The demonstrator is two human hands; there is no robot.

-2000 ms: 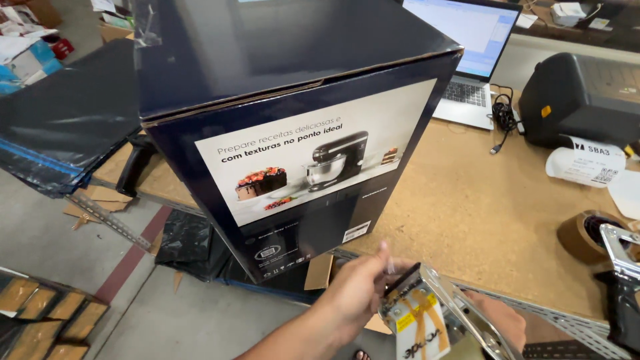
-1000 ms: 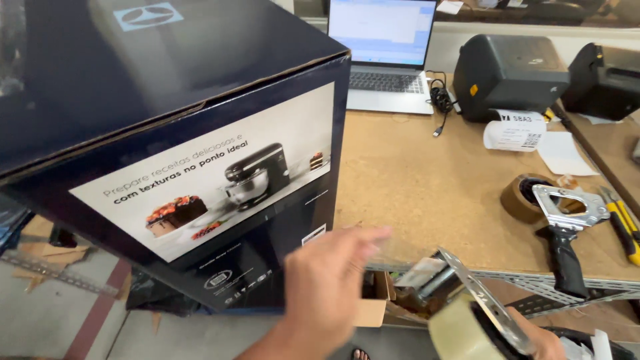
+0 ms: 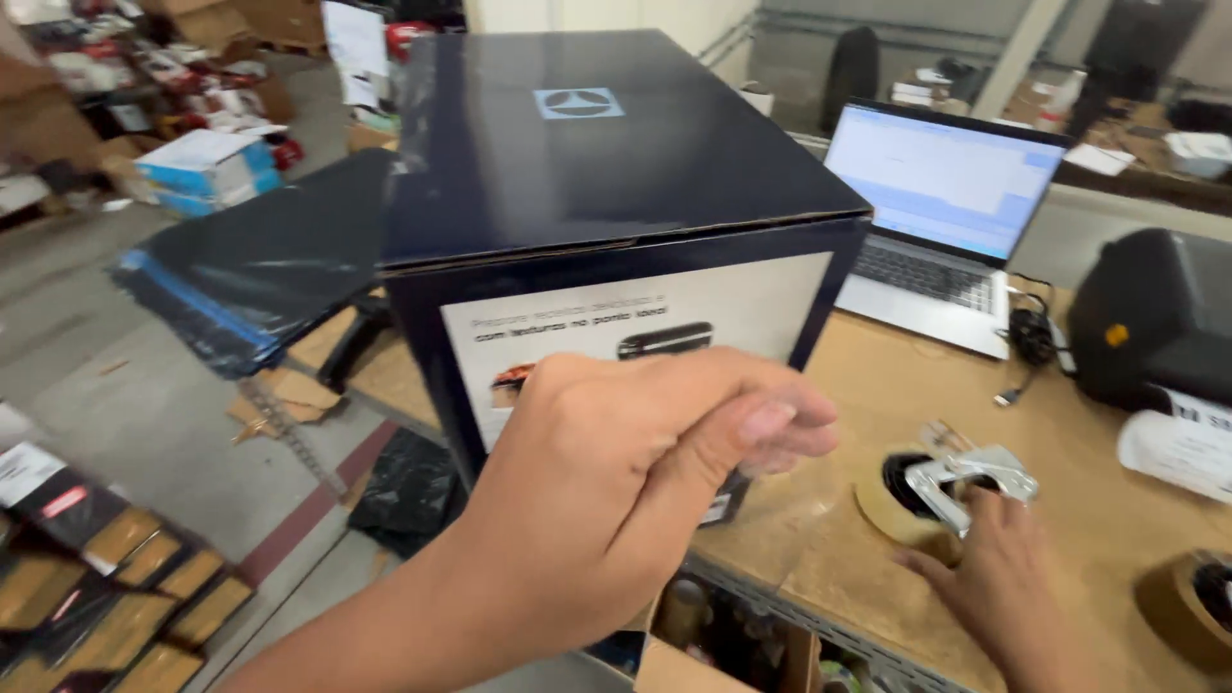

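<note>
My left hand (image 3: 654,472) is raised before the front of a large dark blue stand mixer box (image 3: 616,183), its fingers curled in and its thumb against them. No object shows clearly in it. The hand covers part of the box's printed picture. To the right, my right hand (image 3: 1011,568) has its fingers around the handle area of a metal tape dispenser (image 3: 972,476) with a clear tape roll, low over the wooden tabletop (image 3: 818,549); its thumb is spread to the side. The handle itself is hidden by this hand.
An open laptop (image 3: 924,212), a cable (image 3: 1030,332) and a black label printer (image 3: 1155,318) stand behind. A brown tape roll (image 3: 1189,602) is at right. Black plastic bags (image 3: 279,241) lie left; an open carton (image 3: 712,664) sits below the table edge.
My right hand has carried the tape dispenser from the table's front edge to over the tabletop. My left hand's fingers, apart a second ago, are now curled together. The view has turned left.
</note>
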